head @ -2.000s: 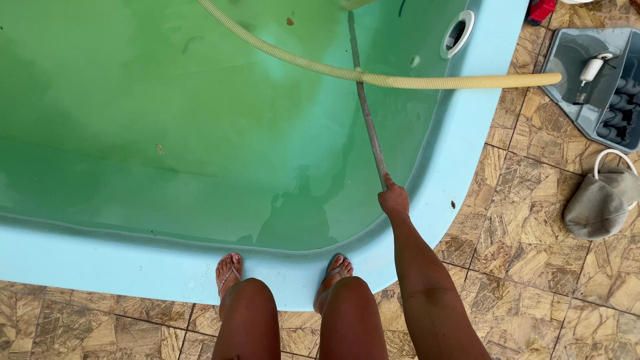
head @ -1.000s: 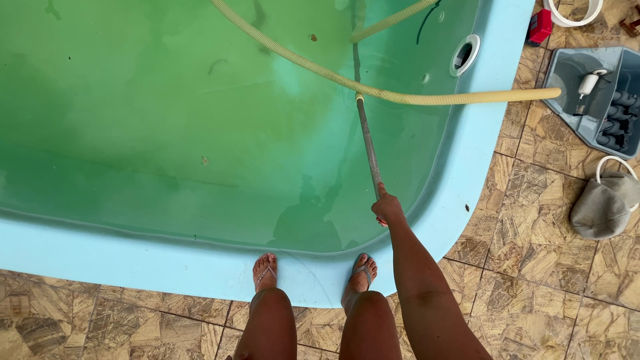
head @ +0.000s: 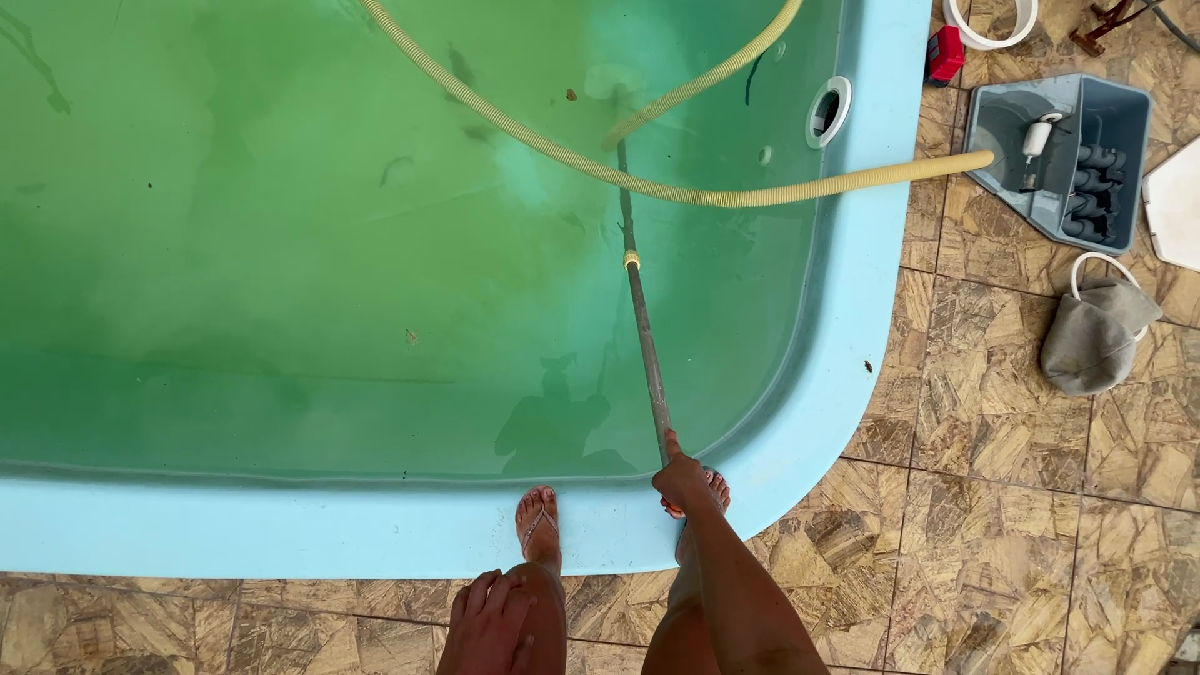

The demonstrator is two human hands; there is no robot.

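My right hand (head: 682,476) grips the end of a dark grey telescopic pole (head: 648,347), its index finger along the shaft. The pole slants down into the green pool water (head: 281,262), with a yellow locking collar (head: 632,260) partway along; its far end is blurred by the murky water. A cream corrugated hose (head: 562,162) curves across above the pole, and another stretch of hose (head: 722,70) goes underwater beside it. My left hand (head: 489,619) rests on my left knee, holding nothing, with its fingers slightly spread.
Both feet, in flip-flops, stand on the light-blue pool rim (head: 281,530). Stone-look tiles (head: 994,412) surround it. At the right are a grey plastic box (head: 1116,103) with pipe fittings, a grey cloth bag (head: 1092,337) with a white ring, and a red object (head: 945,54). A round opening (head: 829,112) pierces the pool wall.
My left hand has come into view on my left knee. My right hand has drawn the pole toward my feet, and more of it shows above the water near the yellow collar.
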